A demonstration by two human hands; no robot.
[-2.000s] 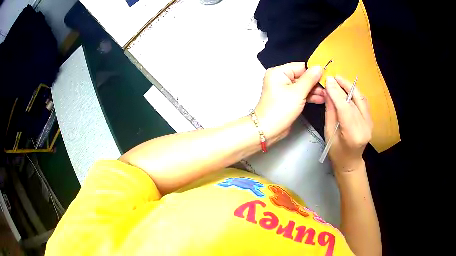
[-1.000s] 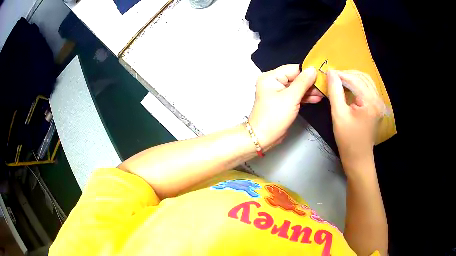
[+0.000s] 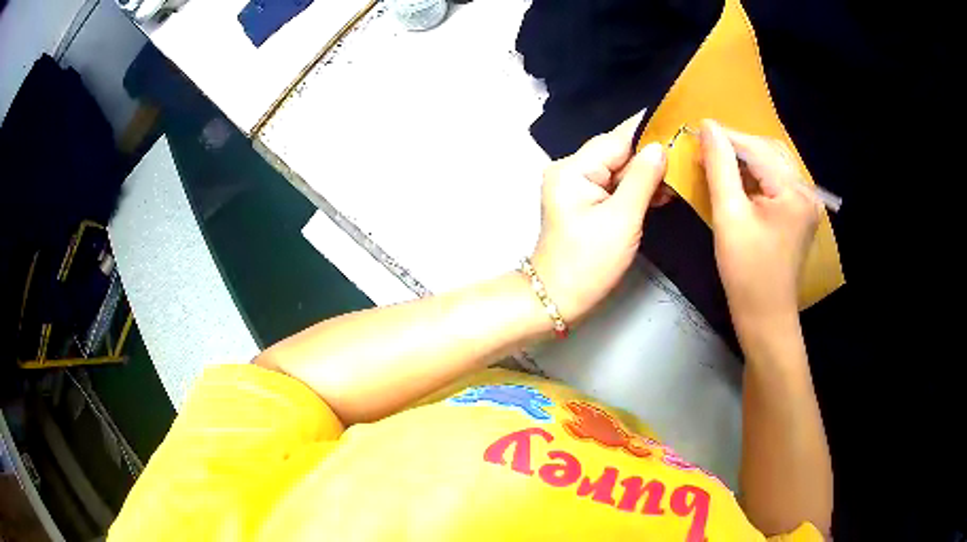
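The yellow-orange template (image 3: 732,79) lies over dark cloth (image 3: 604,64), its lower left corner lifted a little. My left hand (image 3: 596,212) pinches that corner and the cloth under it between thumb and fingers. My right hand (image 3: 761,217) holds a thin whitish marking pen (image 3: 829,198), its rear end sticking out to the right past the fingers. The pen's tip end is at the small dark slot (image 3: 679,136) near the template's corner. The fingers hide most of the pen.
The white table (image 3: 424,138) has a chipped edge. A small dark blue scrap (image 3: 274,15) and a glass jar (image 3: 421,11) are at the top. A pale curved surface (image 3: 175,270) and a yellow metal frame (image 3: 66,360) are at the left, beside a green floor (image 3: 276,238).
The pen has swung from slanting across my right fingers to lying within the grip, tip at the slot. My right hand first moved right, then slightly up. My left hand keeps its pinch on the corner.
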